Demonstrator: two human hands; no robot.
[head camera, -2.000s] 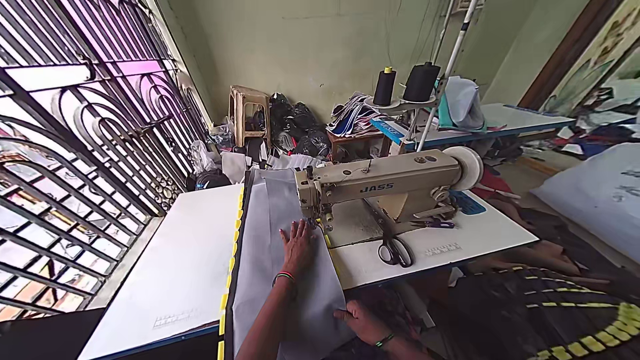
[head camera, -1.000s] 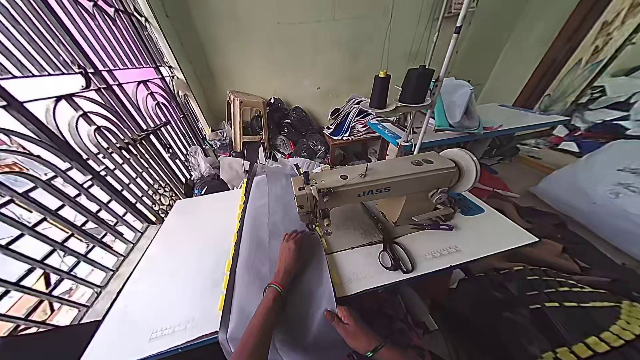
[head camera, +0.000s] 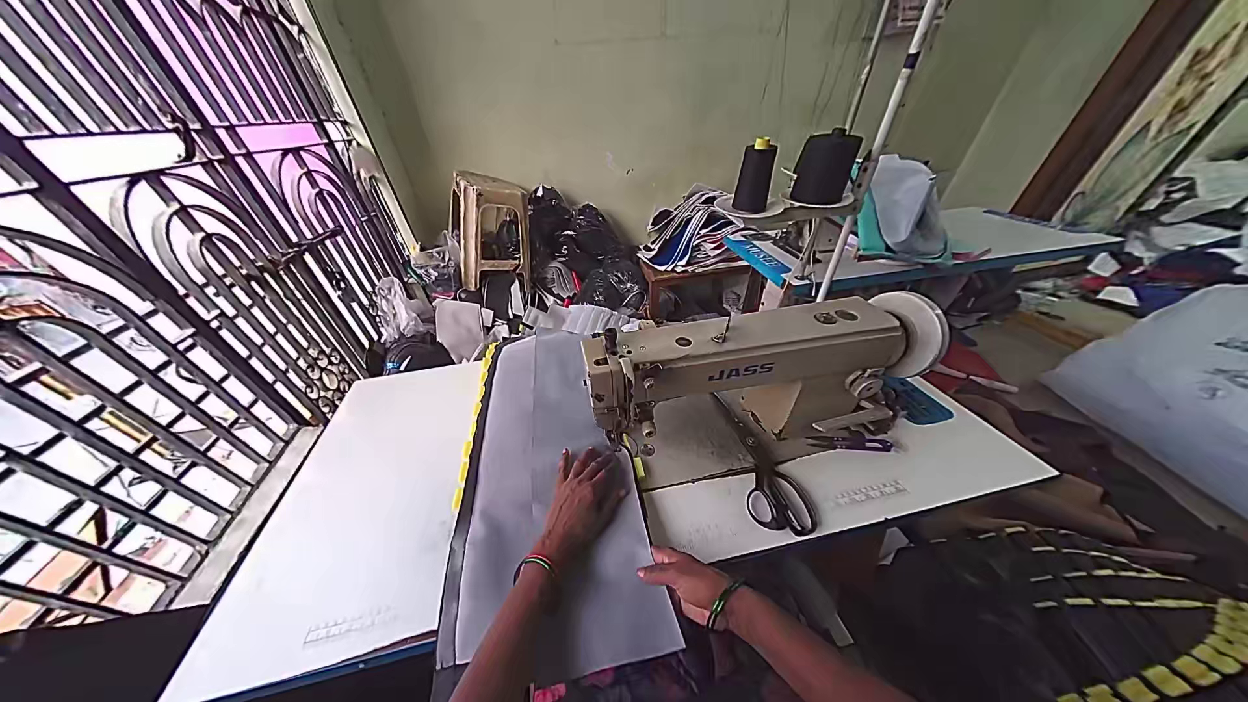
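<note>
A long light-grey fabric panel (head camera: 517, 546) with a dark edge and yellow marks along its left side runs over the white table, its right edge under the head of a Jass sewing machine (head camera: 751, 361). Flat on the panel, just in front of the needle area, lies my left hand (head camera: 582, 497), fingers slightly spread. My right hand (head camera: 687, 580) pinches the panel's right edge between thumb and fingers near the table's front. Black-handled scissors (head camera: 780, 497) rest on the machine bed, beside small thread snips (head camera: 848, 444). The needle itself cannot be made out.
Black thread cones (head camera: 824, 168) stand on a holder behind the machine. A metal window grille (head camera: 195, 253) is at the left. A plastic stool (head camera: 490, 229) and black bags (head camera: 585, 244) are by the wall. Dark material with yellow strips (head camera: 1053, 604) lies at the lower right.
The grey panel has shifted away from me along the table, its near end now showing above my lap. My left hand stays on it and my right hand stays at its edge.
</note>
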